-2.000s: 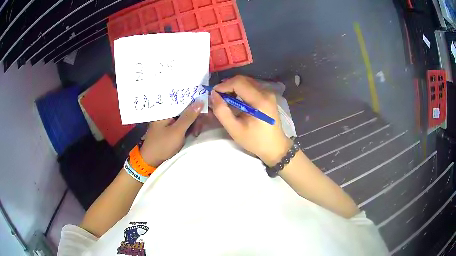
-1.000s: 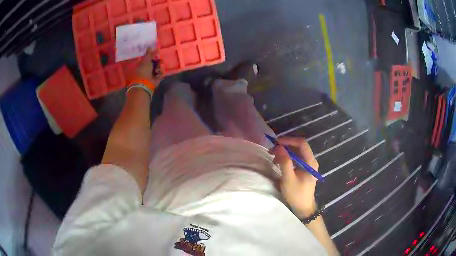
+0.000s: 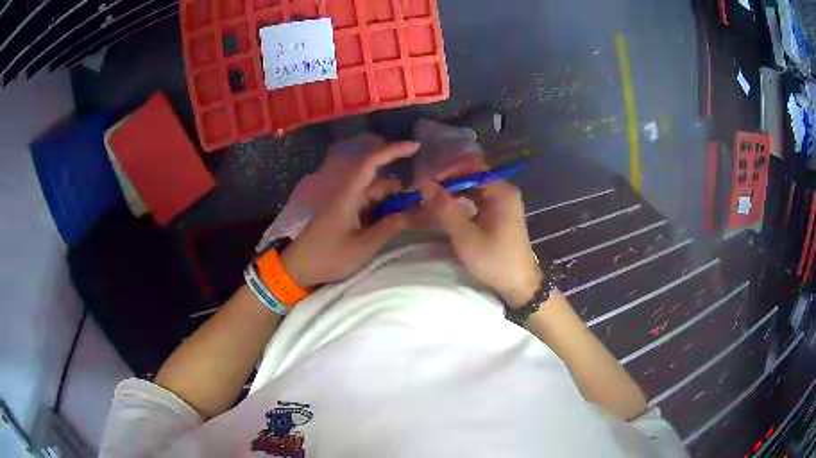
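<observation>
My left hand [image 3: 344, 224] and my right hand [image 3: 479, 234] are together in front of my body. My right hand grips a blue pen [image 3: 470, 182] that lies nearly level. My left hand's thumb and fingers are around the pen's left end, with the index finger raised; blur hides whether a separate cap is there. A white paper note [image 3: 299, 55] with handwriting lies on an orange-red compartment tray [image 3: 376, 52]. Small dark items show in two pockets left of the note.
A flat red sheet or tray [image 3: 163, 159] and a blue stool or bin [image 3: 79, 179] stand at left. Rack shelves [image 3: 617, 295] with pale edges rise at lower right. Another red tray [image 3: 750, 183] with a label is at far right. A yellow line [image 3: 629, 107] runs along the floor.
The note went from my hands onto the tray. My left hand has let go of it and come back to the pen. My right hand has moved inward with the pen.
</observation>
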